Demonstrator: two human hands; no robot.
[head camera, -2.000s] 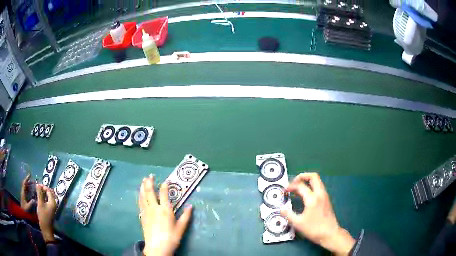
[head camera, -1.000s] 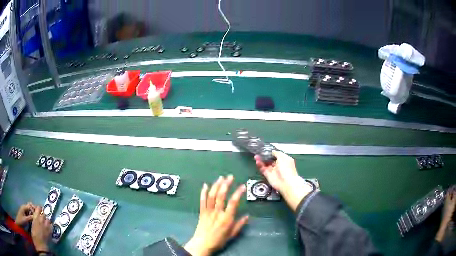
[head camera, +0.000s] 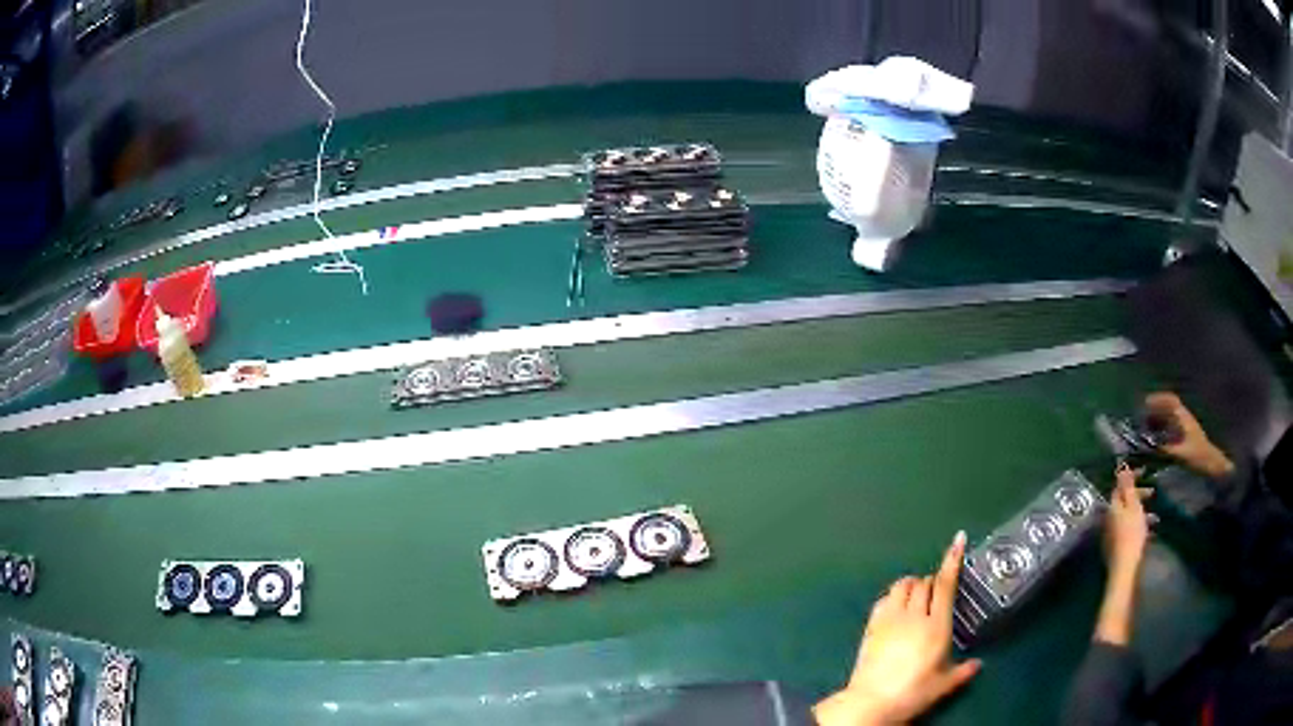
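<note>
My left hand (head camera: 908, 645) is palm down at the lower right, fingers apart. Its fingertips are at the near-left end of a slanted stack of silver plates with three circles (head camera: 1042, 529); I cannot tell if they touch it. My right hand is not in view. A three-seat jig with dark rings (head camera: 579, 579) lies on the green belt, centre. A cover plate with three circles (head camera: 478, 375) lies between the two long silver rails.
A smaller-looking ringed jig (head camera: 230, 610) lies left. A neighbour's hands (head camera: 1127, 525) are just beyond the stack. Farther back are red bins (head camera: 182, 308), a yellow bottle (head camera: 180, 360), a black pad (head camera: 455, 314), dark stacked jigs (head camera: 678, 234) and a white device (head camera: 876, 177).
The view has turned right. The cover plate that my right hand held now lies beyond the near rail. My right hand has left the picture; my left hand has moved right, to the stack.
</note>
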